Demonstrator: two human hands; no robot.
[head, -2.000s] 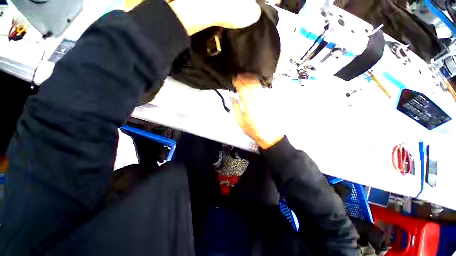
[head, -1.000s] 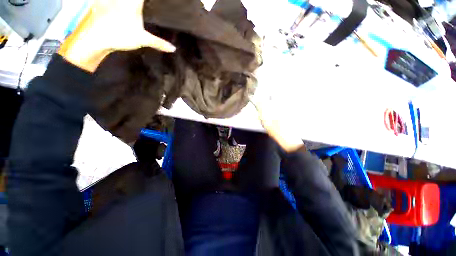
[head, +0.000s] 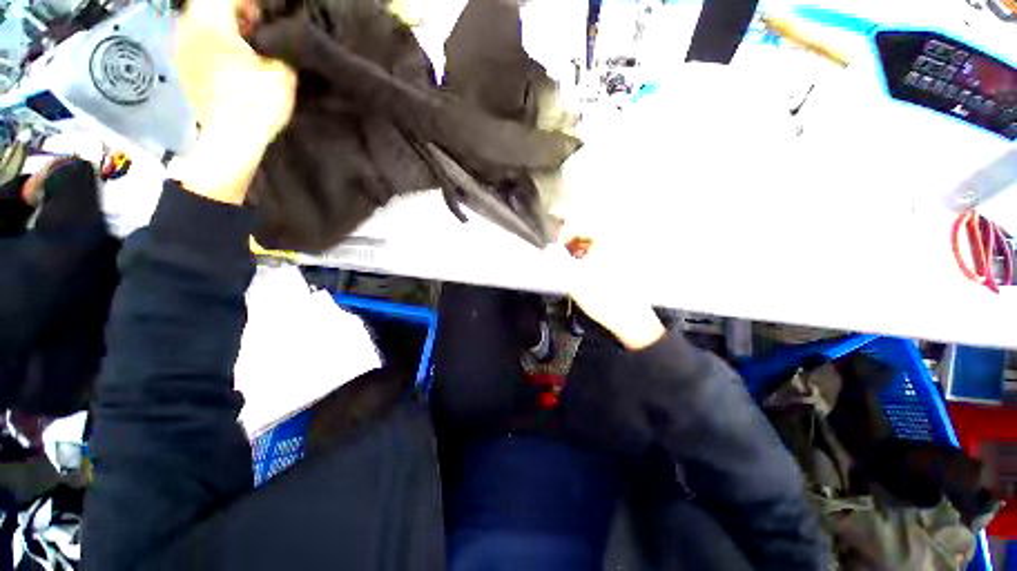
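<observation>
A dark brown garment (head: 346, 145) lies bunched across the white table at upper left and centre, with a long folded band running towards the right. My left hand (head: 234, 95) grips its upper left part, fingers closed on the cloth. My right hand (head: 602, 273) is at the garment's lower right corner near the table's front edge. It is washed out by glare, and the fingertips seem to meet the cloth, but their hold is unclear.
The white table (head: 769, 257) bears a control panel (head: 948, 78), a red coil (head: 981, 251) and a black strap (head: 722, 28). Below are blue crates (head: 909, 390) with olive cloth (head: 881, 507). Another person's dark sleeve (head: 56, 268) is at far left.
My left hand has moved up with the garment, which is now stretched out more, its folded band showing. My right hand has stayed near the front edge. The view has shifted.
</observation>
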